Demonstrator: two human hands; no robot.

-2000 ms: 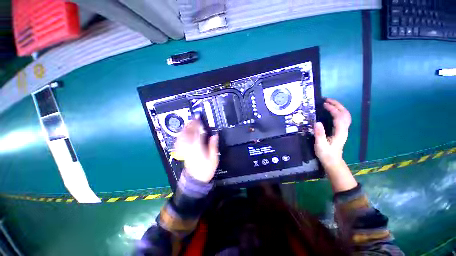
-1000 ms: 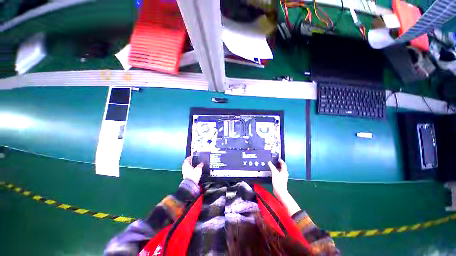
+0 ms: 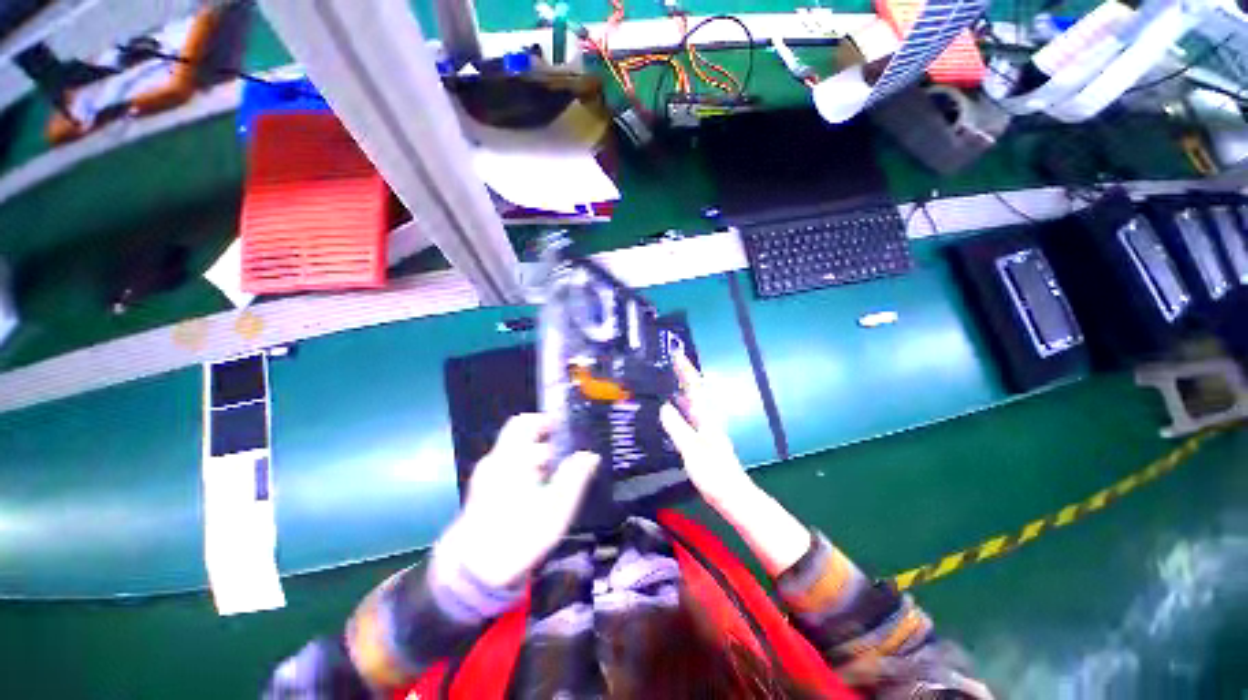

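The laptop [image 3: 609, 342] is raised off the bench and tilted steeply, its dark internals showing, blurred, with an orange-yellow patch near its middle. My left hand [image 3: 517, 503] holds its near left part. My right hand [image 3: 701, 435] is at its right side, fingers against it. The black mat [image 3: 490, 399] lies on the bench under and behind the laptop, partly hidden by it. The white sticker sheet [image 3: 241, 527] with black rectangles at its far end lies to the left.
A pale metal rail [image 3: 657, 263] and post [image 3: 411, 151] stand beyond the bench. A red slotted tray [image 3: 315, 205] is behind the rail. An open laptop with black keys [image 3: 828, 253] is at the right rear. A small white stick [image 3: 877, 320] and several units on black mats [image 3: 988, 304] lie to the right.
The laptop was flat on the mat with a hand at each side; now it is lifted and tilted up on edge. The view has shifted to the right.
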